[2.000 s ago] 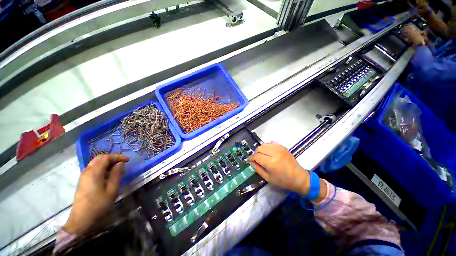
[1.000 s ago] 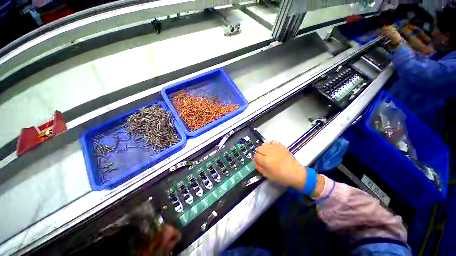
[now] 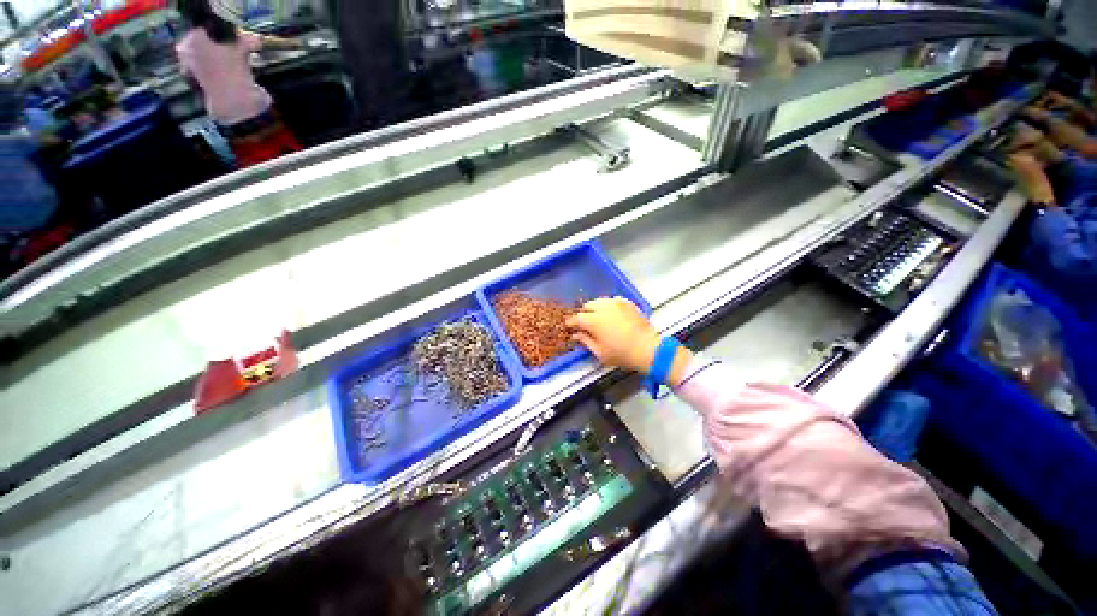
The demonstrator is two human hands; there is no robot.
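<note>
My right hand (image 3: 611,333), with a blue wrist band, reaches into the right blue tray (image 3: 620,273). Its fingertips are at the heap of orange leaded components (image 3: 533,327); whether they grip any cannot be told. The left blue tray (image 3: 361,448) holds grey-silver leaded components (image 3: 463,365). Below the trays, the green circuit board panel (image 3: 529,521) with a row of repeated units lies in a black carrier (image 3: 644,487) with shiny metal clips. Its lower left end is dark. My left hand is not visible.
A red tray (image 3: 244,373) stands left of the blue trays. Another loaded carrier (image 3: 888,255) sits further right on the conveyor. A blue tote (image 3: 980,361) with clear plastic bags is at the right. Another worker's hands (image 3: 1031,169) are at upper right; a person in pink (image 3: 226,72) stands at upper left.
My right hand has moved from the board's right end up to the orange components. My left hand has left the view. The view has tilted up, showing more of the room.
</note>
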